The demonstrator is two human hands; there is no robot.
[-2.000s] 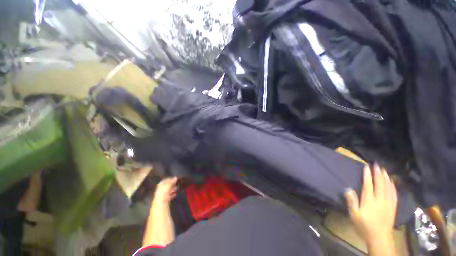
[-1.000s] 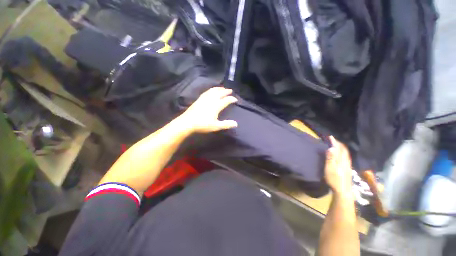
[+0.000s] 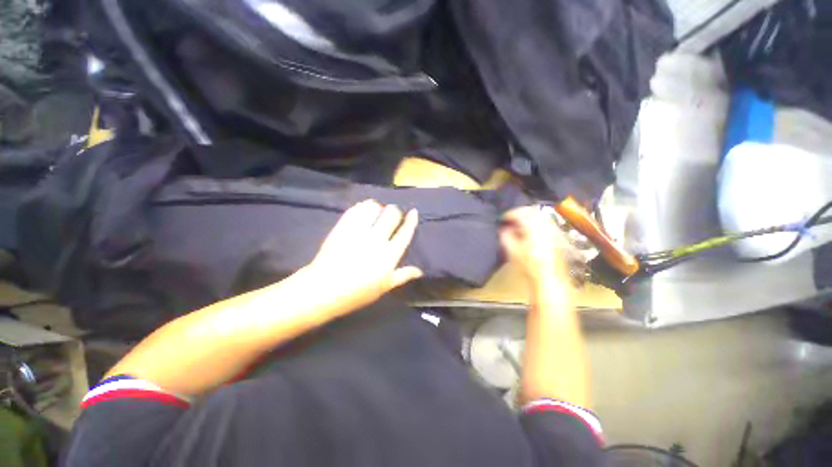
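Note:
A dark garment piece lies stretched along the narrow padded board, with a seam line running lengthwise on top. My left hand lies on the cloth, fingers spread, near the middle. My right hand is at the right end of the cloth, its fingers bent around the edge; it is slightly blurred. The steam iron stands just right of my right hand, its orange-brown handle showing and its metal body partly hidden.
A large heap of black garments with white-silver stripes lies behind the board. A yellow-green hose runs right from the iron, past a white-and-blue container. A tan surface lies below the iron. Cartons are at the lower left.
The view has turned and shifted right. My left hand has moved along the cloth towards the right end. My right hand stays at that end, now with bent fingers at the edge.

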